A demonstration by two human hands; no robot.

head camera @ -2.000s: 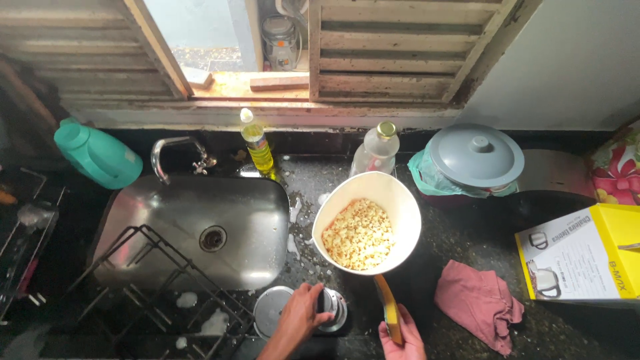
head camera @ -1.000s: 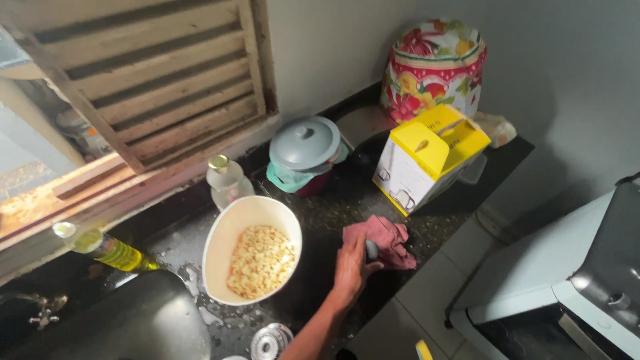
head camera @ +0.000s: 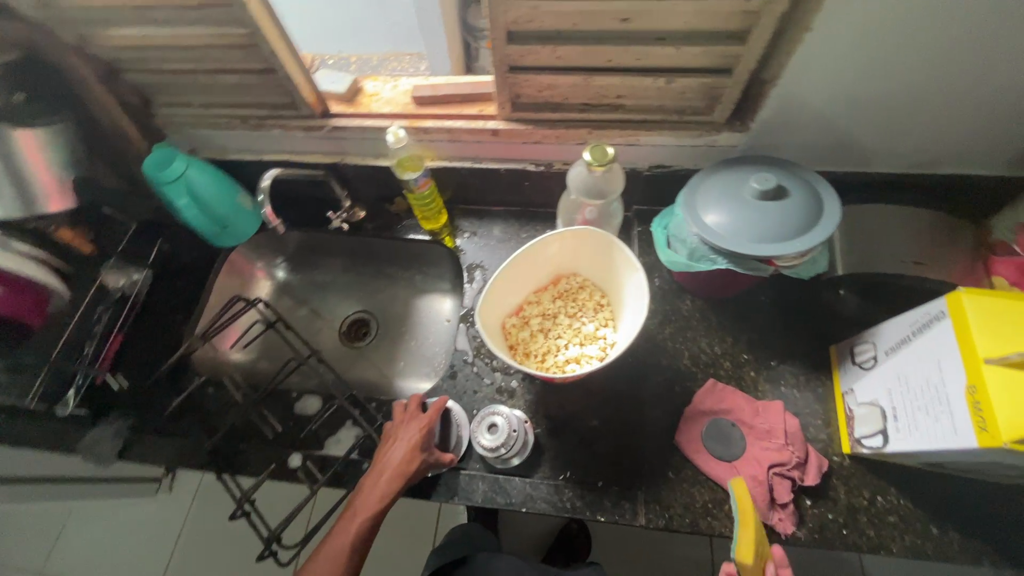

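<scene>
My left hand (head camera: 414, 438) grips a round metal stove burner part (head camera: 458, 428) with a dark top, at the counter's front edge beside the sink; the fingers partly hide it. Just to its right stand silver burner bases (head camera: 498, 432), close together. At the lower right, my right hand (head camera: 758, 563), mostly cut off by the frame, holds a yellow and green sponge (head camera: 748, 528). Above the sponge, a black burner cap (head camera: 723, 440) lies flat on a crumpled pink cloth (head camera: 772, 448).
Black pan grates (head camera: 280, 384) lean over the steel sink (head camera: 400, 280). A white container of popcorn (head camera: 560, 320) stands mid-counter. Behind are a dish soap bottle (head camera: 422, 192), a glass bottle (head camera: 592, 192) and a grey-lidded pot (head camera: 760, 208). A yellow and white box (head camera: 912, 376) is at right.
A hand was at the pink cloth with a dark round piece one second ago; the black cap now lies there alone. My left hand is back by the sink. The view has swung right and back.
</scene>
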